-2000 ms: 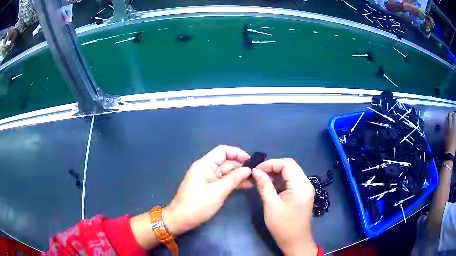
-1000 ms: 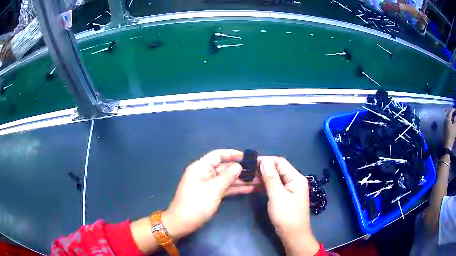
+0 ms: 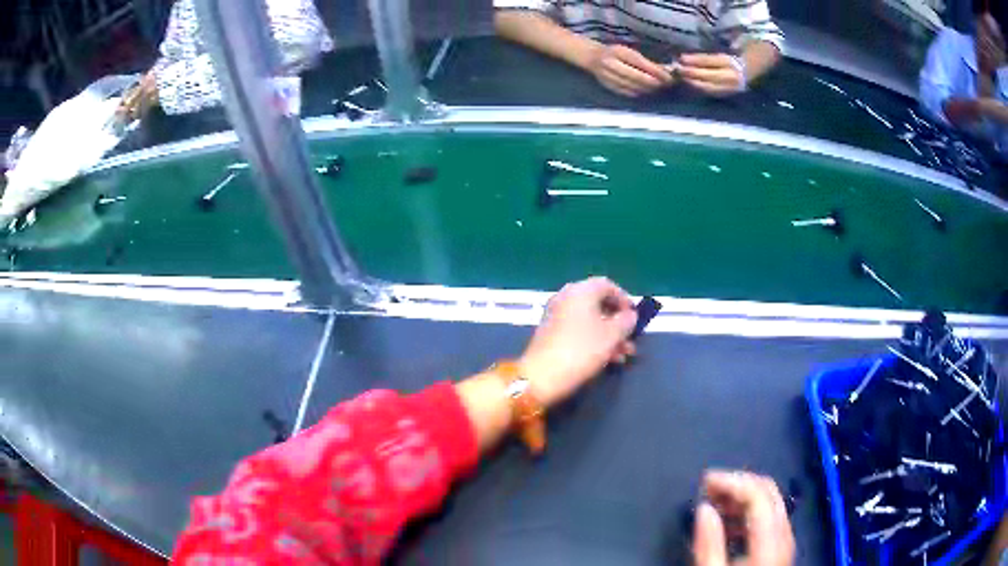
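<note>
My left hand (image 3: 580, 332) is stretched forward to the bench edge beside the green belt. It holds a small black block (image 3: 644, 315) at its fingertips. My right hand (image 3: 743, 520) is low at the right, near the bottom edge of the picture and partly cut off. Its fingers are curled over the dark small parts, and I cannot tell if it holds one. The blue basket (image 3: 823, 442), heaped with black parts with white sticks, stands to its right.
The green conveyor belt (image 3: 464, 243) carries scattered black parts with white sticks. A metal post (image 3: 276, 166) stands at the bench edge on the left. People sit across the belt; one person's hands (image 3: 674, 72) are at work. A white bag (image 3: 66, 149) is at the far left.
My left hand has moved forward toward the belt with the black block. My right hand has let go of the block and moved right and down. The view has shifted, showing more beyond the belt.
</note>
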